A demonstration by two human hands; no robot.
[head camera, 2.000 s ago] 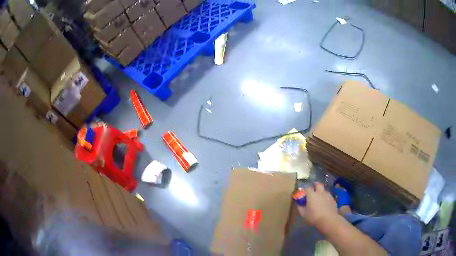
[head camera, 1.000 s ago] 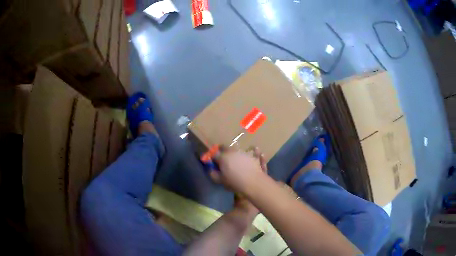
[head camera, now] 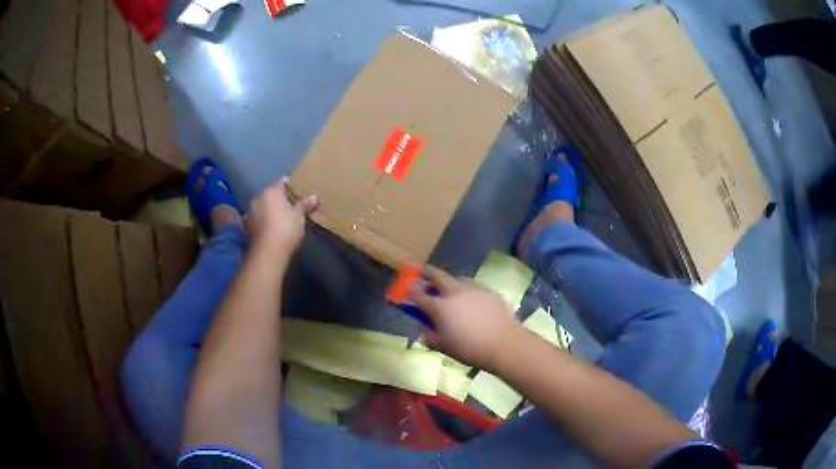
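A closed brown carton [head camera: 367,119] stands on the floor between my feet, with a red label [head camera: 399,153] on its face. My left hand [head camera: 278,218] grips the carton's near left corner, thumb on top. My right hand [head camera: 463,316] holds the tape dispenser [head camera: 405,284], blue with an orange end, at the carton's near right edge. Shiny tape shows along the near edge. The dispenser's roll is hidden by the hand.
A flat carton stack [head camera: 678,137] is beside my right foot. Made-up cartons [head camera: 82,302] stand at left. Yellow release paper [head camera: 357,353] and part of a red stool [head camera: 412,417] show below me. Crumpled film [head camera: 495,50] lies beyond the carton. Another person's dark-clothed leg [head camera: 797,394] is at right.
My hands have moved apart, the left to the carton's left corner, the right with the dispenser to its near right edge. The view has shifted, and another person's limbs now show at right.
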